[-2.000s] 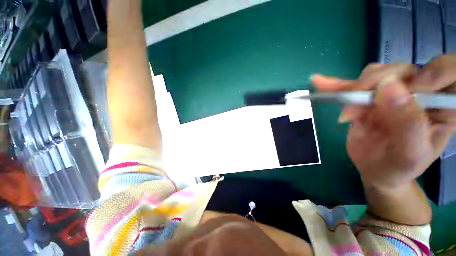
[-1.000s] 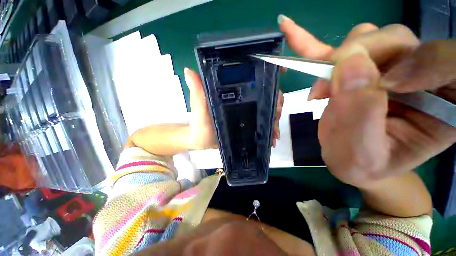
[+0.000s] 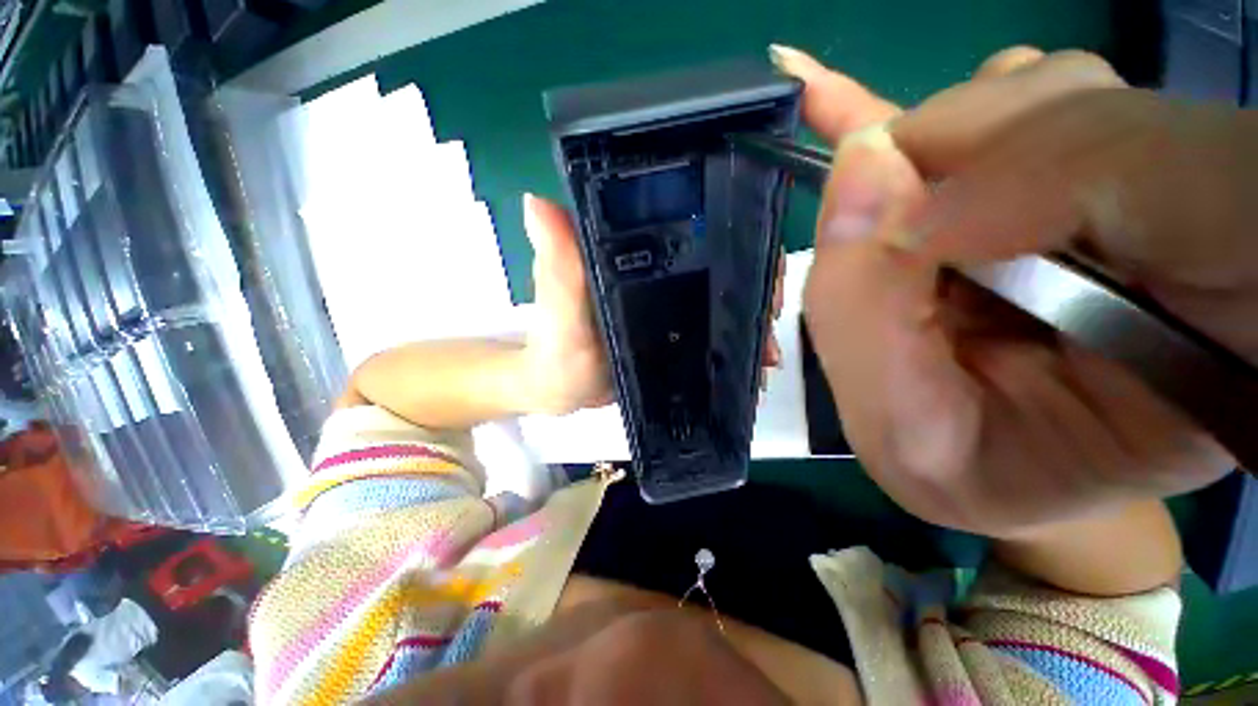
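Observation:
My left hand (image 3: 568, 320) holds the black tapered housing (image 3: 672, 331) up from behind, its open inside facing me and its wide end at the top. A small dark-blue shiny window (image 3: 654, 197) lies inside near the wide end. My right hand (image 3: 952, 290) grips the metal tweezers (image 3: 1055, 293). Their dark tip is inside the housing at the upper right, by the wide end. I cannot tell whether a pad is at the tip. A black adhesive sheet (image 3: 824, 400) on the white liner (image 3: 786, 352) is mostly hidden behind my right hand.
Stepped white sheets (image 3: 400, 221) lie left of the housing. Clear blister trays (image 3: 152, 331) stand at the far left. Dark blocks (image 3: 1211, 48) sit at the upper right edge, others (image 3: 138, 62) at the upper left. The green mat (image 3: 938, 55) lies beneath. An orange-red item (image 3: 48, 503) is at lower left.
My left hand came from the top left and now holds the housing. The tweezers moved from above the sheet into the housing; over the last second their tip shifted slightly right and the housing tilted a little.

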